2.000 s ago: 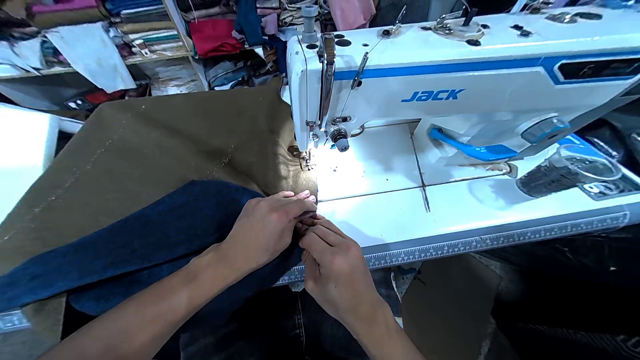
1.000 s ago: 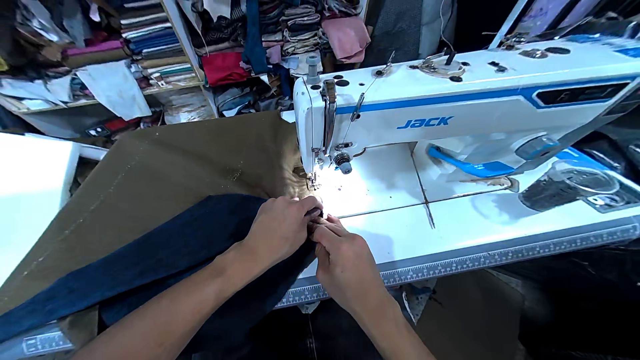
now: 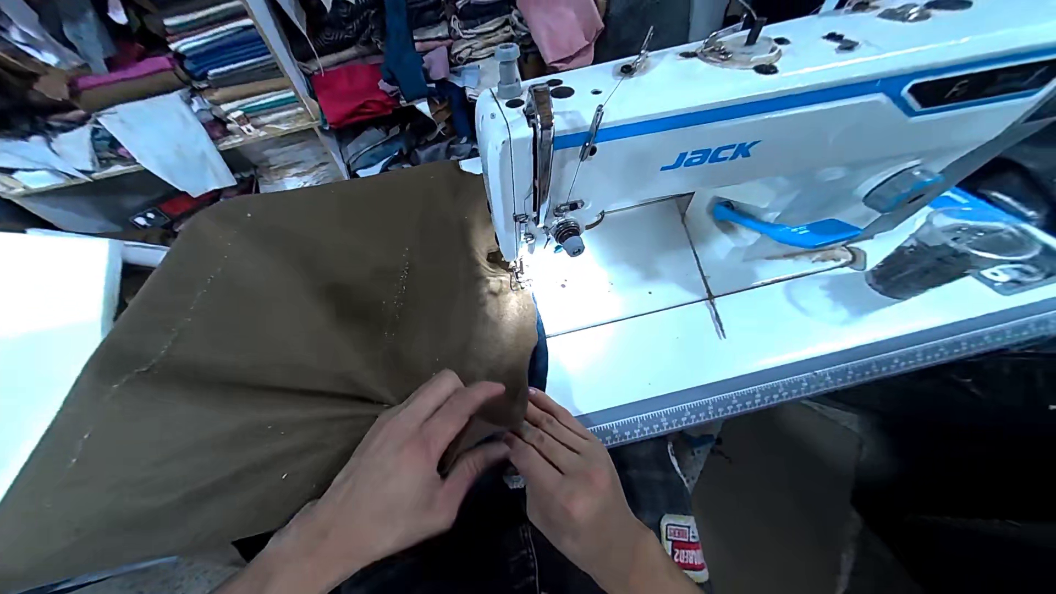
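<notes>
A wide piece of brown fabric (image 3: 330,289) spreads from the left to the needle area of a white Jack sewing machine (image 3: 643,148). Its right edge lies beneath the presser foot (image 3: 516,276), under a bright light. A strip of dark blue fabric (image 3: 539,355) shows along that edge, mostly hidden under the brown. My left hand (image 3: 404,470) rests on the brown fabric near its front right corner, thumb and index finger apart around a fold. My right hand (image 3: 569,487) pinches the fabric edge just right of it, with its fingertips close to the left thumb.
A ruler strip (image 3: 825,379) runs along the front edge of the white table. At the right stands a clear cup (image 3: 949,256) with dark contents, near the blue knee-shaped lever (image 3: 784,227). Shelves with folded fabrics (image 3: 231,49) fill the back left. A white surface (image 3: 49,330) lies at far left.
The brown fabric now covers the dark blue fabric that lay on top of it before. My left hand has loosened from the tight pinch beside my right hand, its thumb and index finger now apart.
</notes>
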